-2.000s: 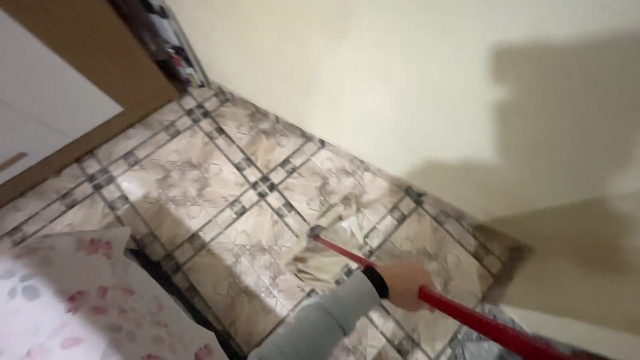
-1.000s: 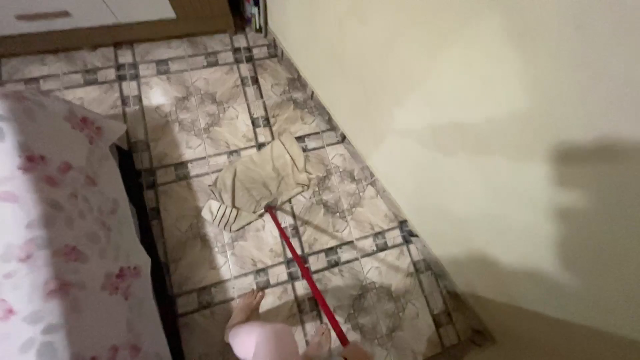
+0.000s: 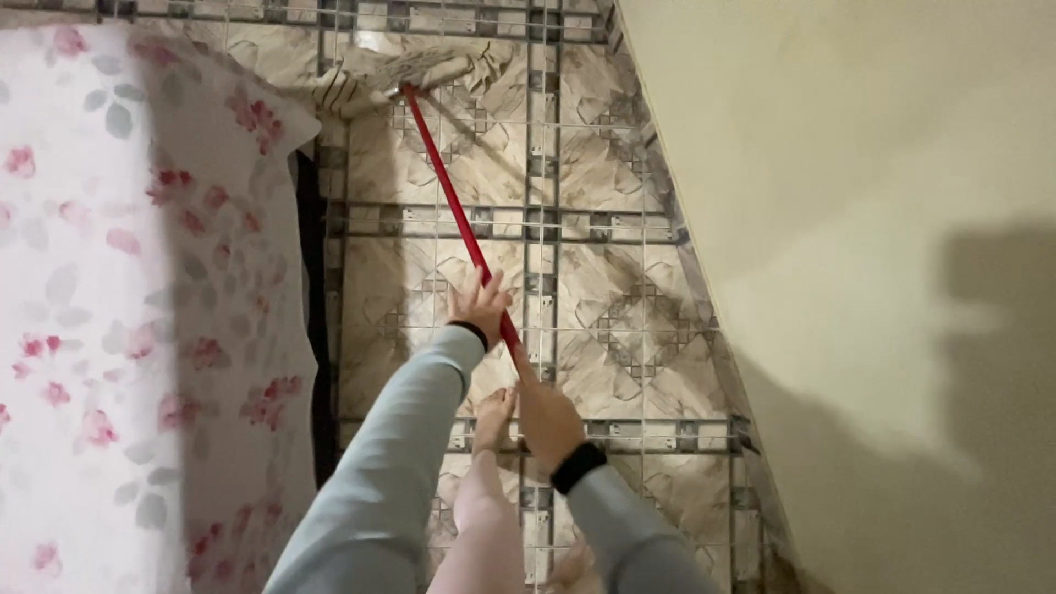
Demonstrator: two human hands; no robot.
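A red pole [image 3: 450,194] slants from the lower middle up to a beige cloth [image 3: 421,78], which lies bunched on the tiled floor around the pole's far end. My left hand [image 3: 481,307] is on the pole about midway, its fingers partly spread against it. Lower down, my right hand [image 3: 546,417] grips the pole near its close end, the index finger laid along it. The cloth's left part reaches beside the bed's corner. The head under the cloth is mostly hidden.
At the left stands a bed with a floral sheet [image 3: 223,289], its dark base showing at the side. A pale yellow wall [image 3: 825,206] runs along the right. My bare foot [image 3: 495,412] is on the patterned tiles [image 3: 643,330] just beyond my hands.
The cloth has moved left, up to the bed's corner, and looks more bunched than one second ago. Both hands now show on the pole. The view has shifted.
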